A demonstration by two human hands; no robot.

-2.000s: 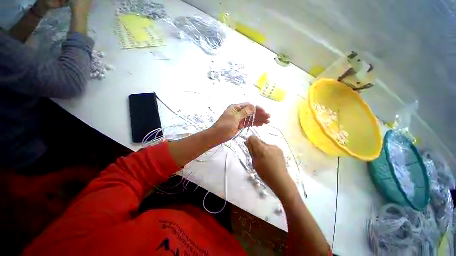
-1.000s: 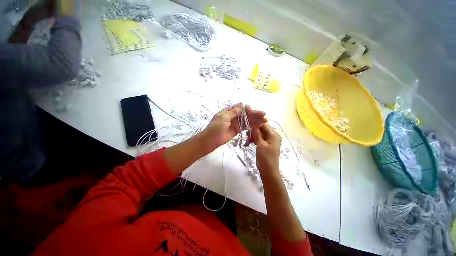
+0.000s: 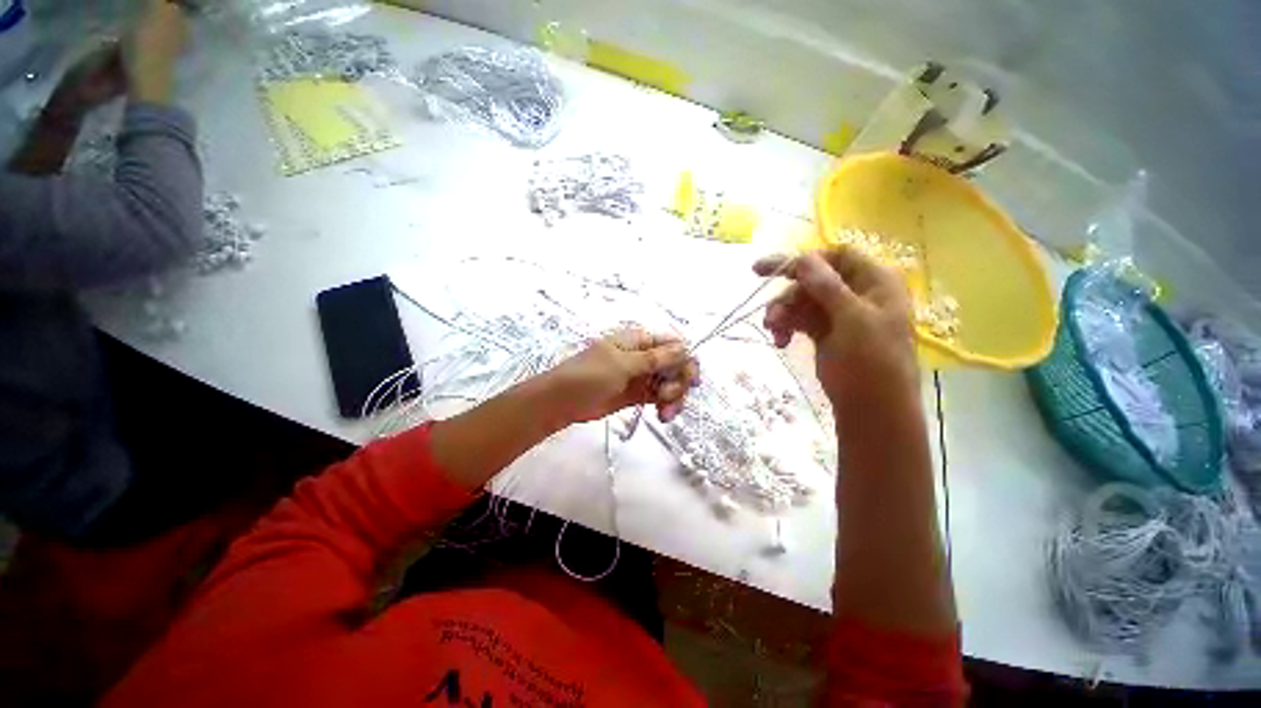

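My left hand pinches white earphone cable at the middle of the table. My right hand is raised to the right, in front of the yellow basket's near rim, with a stretch of the cable pulled between both hands. The loose cable tangle lies left of and behind my left hand, with a loop hanging over the table edge. A heap of white earbuds lies just right of my left hand. Small fittings between my fingers are too small to tell.
Yellow basket with small pale parts, green basket and coiled cables are at right. Black smartphone is at left. Small parts pile, yellow labels, yellow sheet and bagged cables lie behind. Another person's sleeve is at upper left.
My hands have moved apart. My right hand has gone up and right, drawing cable out, while my left hand is slightly lower. The earbud heap is more exposed.
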